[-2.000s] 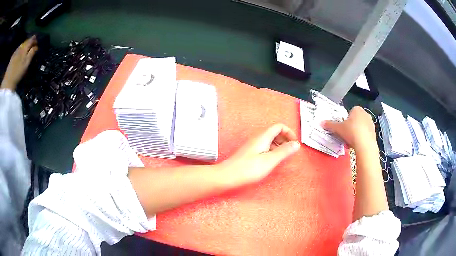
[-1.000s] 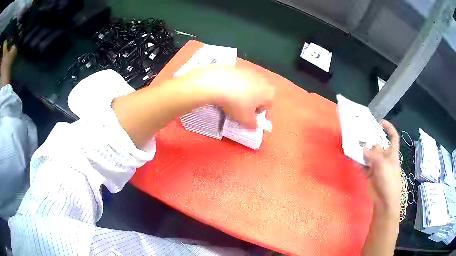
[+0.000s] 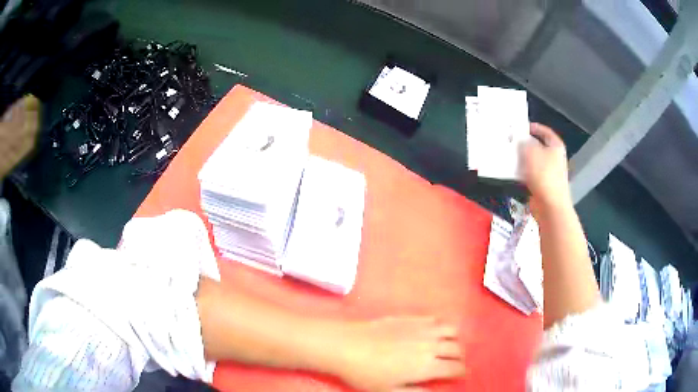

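Note:
My right hand (image 3: 545,164) holds a white booklet with a second white piece (image 3: 499,134) showing along its left side, raised over the dark bench. My left hand (image 3: 406,351) is low over the orange-red mat (image 3: 413,268), slightly blurred, fingers extended, with nothing seen in it. Two neat stacks of white booklets stand on the mat; the left stack (image 3: 256,145) is taller than the right stack (image 3: 329,218). A loose pile of white cards (image 3: 509,260) lies at the mat's right edge, partly hidden by my right forearm.
An open black box (image 3: 396,96) with white paper on top sits on the green bench (image 3: 298,46). A tangled heap of black cables (image 3: 130,107) lies at left, near another person's hand (image 3: 17,136). A grey post (image 3: 639,107) and spare paper bundles (image 3: 624,276) are at right.
My right hand has lifted the white pieces up and away over the bench. My left hand has moved off the booklet stacks, down toward the mat's near side. The view has shifted.

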